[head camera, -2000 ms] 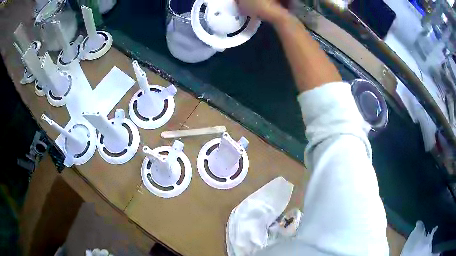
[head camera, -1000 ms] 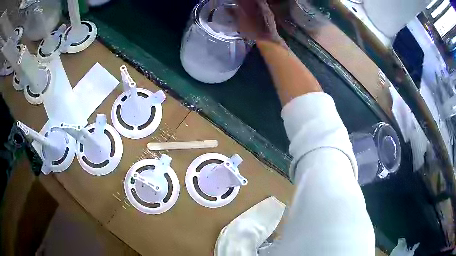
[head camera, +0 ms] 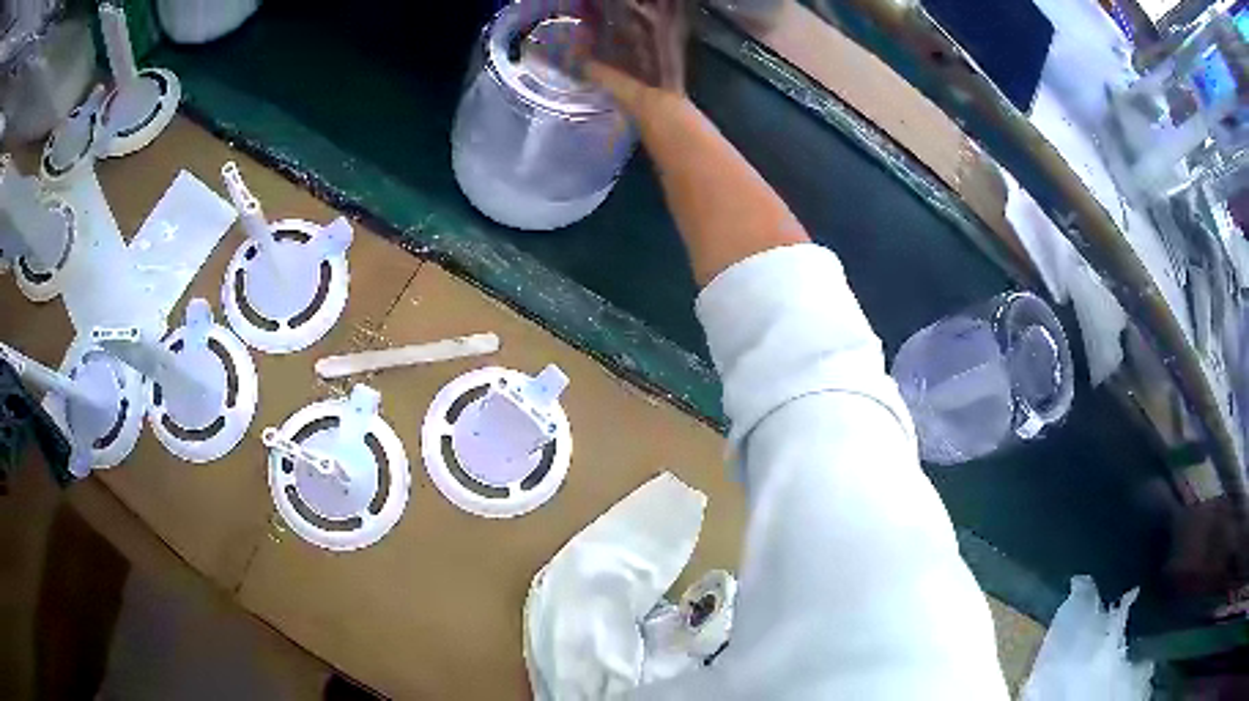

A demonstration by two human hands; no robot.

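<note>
My bare right hand (head camera: 637, 48) is blurred and partly cut off by the top edge. It is at the mouth of a clear tank (head camera: 541, 144) with a milky rounded bottom, standing on the dark green conveyor. A white slotted disc insert (head camera: 548, 52) sits in the tank's mouth under my fingers; my grip is too blurred to tell. My left hand is not in view. Several more disc inserts, including one near the middle (head camera: 496, 445), stand stems up on the cardboard-covered bench (head camera: 425, 589). A white rod (head camera: 408, 356) lies behind the front ones.
A second clear tank (head camera: 979, 381) lies on its side on the conveyor (head camera: 767, 164), right of my sleeve. A crumpled white cloth (head camera: 603, 589) is on the bench's near side, beside a small round part (head camera: 705, 603). White sheets (head camera: 178, 247) lie among the left inserts. Translucent wrapping (head camera: 1089, 651) is lower right.
My right hand held the disc insert above and beside the tank; the disc is now down in the tank's mouth. The view has shifted, and the lying tank now shows more fully.
</note>
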